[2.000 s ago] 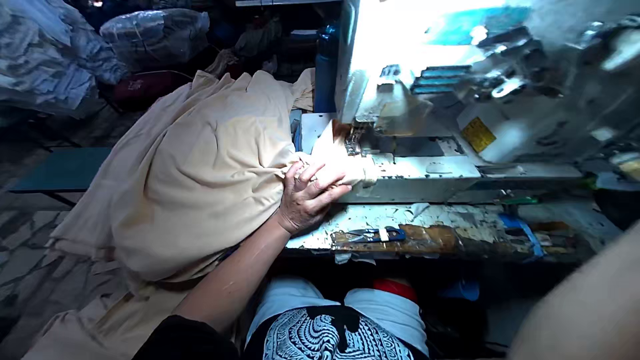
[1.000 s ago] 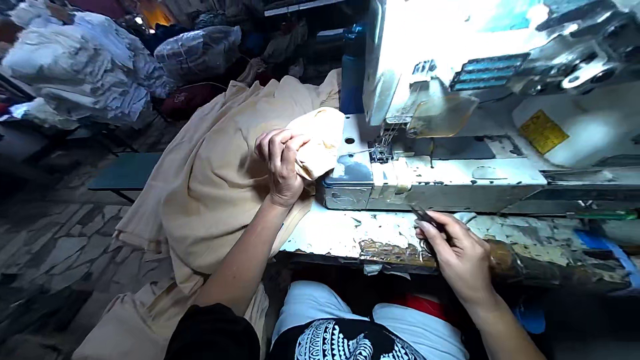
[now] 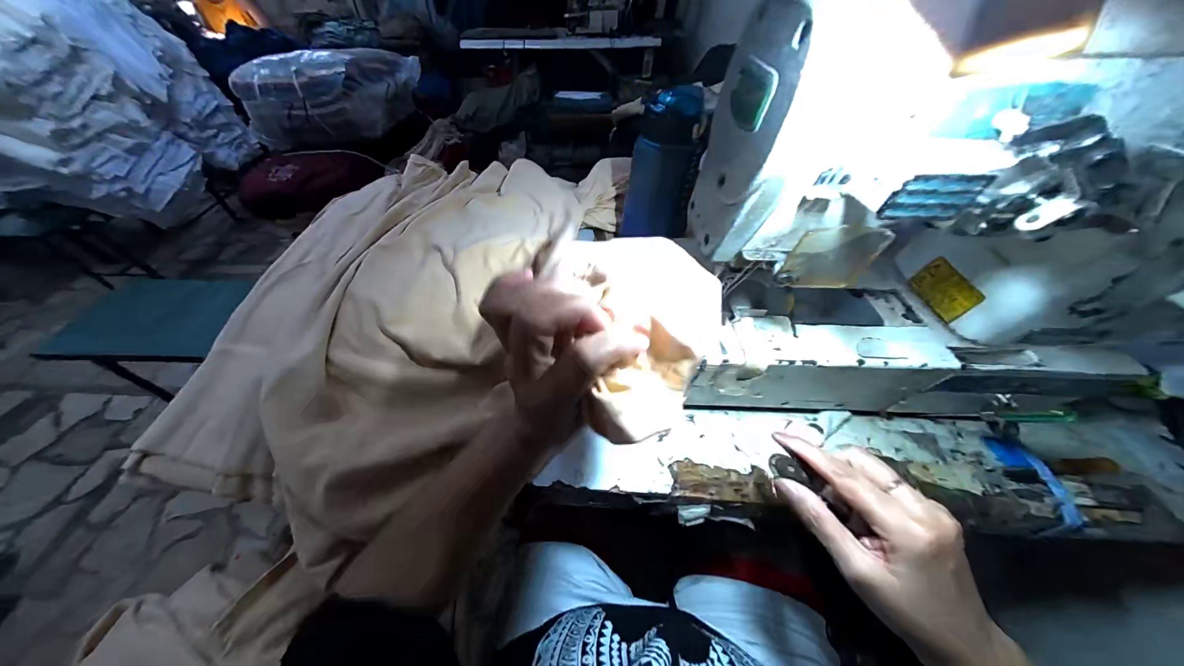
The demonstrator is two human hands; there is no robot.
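Observation:
My left hand [image 3: 555, 347], slightly blurred, grips a bunched edge of the beige fabric [image 3: 407, 277] just left of the sewing machine's needle area. Brightly lit folds of the cloth spread from its fingers toward the machine bed. Over the front edge of the worn table, my right hand [image 3: 860, 518] holds a small dark tool [image 3: 803, 467], mostly hidden by the fingers; it looks like thread snips. The industrial sewing machine [image 3: 832, 361] stands behind and between the hands, its lamp glaring on the head.
A blue bottle [image 3: 659, 176] stands behind the cloth, beside the machine head. At the left are a teal bench [image 3: 148, 319], a plastic-wrapped bundle [image 3: 324, 92] and a heap of white cloth [image 3: 92, 120]. A blue strip [image 3: 1041, 476] lies on the table at right.
Two seconds ago my left hand was beside the needle and a dark-and-blue tool lay on the table. My left hand has moved away with the cloth, and my right hand now holds a small tool.

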